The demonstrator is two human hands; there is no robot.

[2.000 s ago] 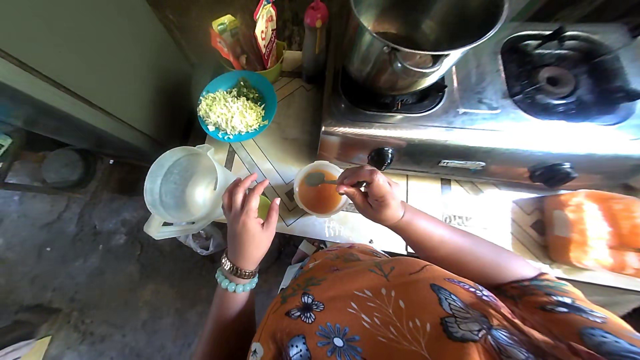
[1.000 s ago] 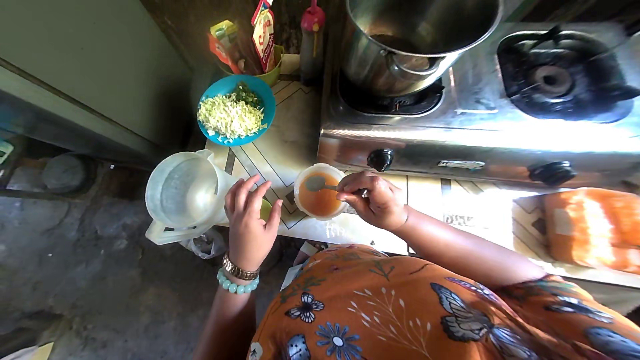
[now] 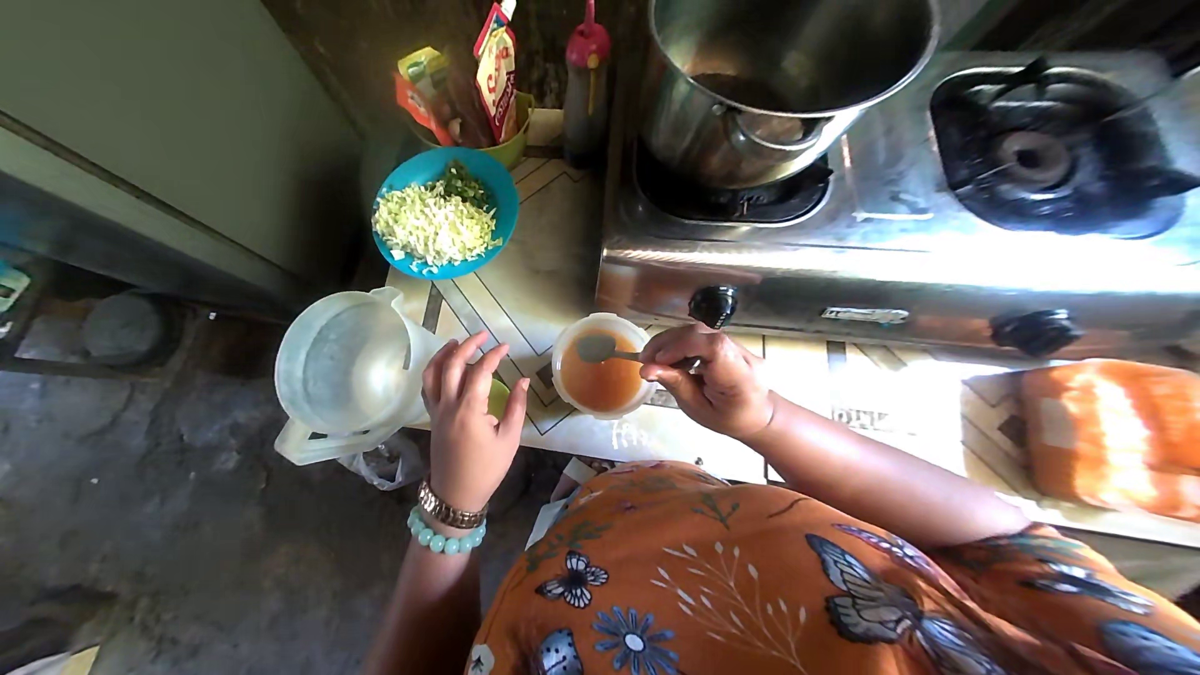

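A metal spoon [image 3: 597, 348] is pinched in the fingers of my right hand [image 3: 710, 380], its bowl over the orange liquid in a round plastic tub [image 3: 601, 401]. My left hand [image 3: 475, 412] hovers with its fingers apart, between the tub and a translucent plastic pitcher [image 3: 298, 361]. Under its fingers part of a small green item [image 3: 498, 397] shows; the rest is hidden. Whether the left fingertips touch the pitcher's near side, I cannot tell. Behind them, a blue bowl [image 3: 507, 211] holds chopped pale cabbage and some darker greens.
A large steel pot [image 3: 750, 141] stands on the left burner of a gas stove [image 3: 900, 262]. A dark bottle with a pink cap [image 3: 588, 89] and a green container of packets [image 3: 511, 145] stand at the back. An orange plastic-wrapped pack [image 3: 1106, 441] lies at right. The counter's front edge is near my body.
The spoon has shifted a little within the tub, still held in my right hand. My left hand has stayed in nearly the same place.
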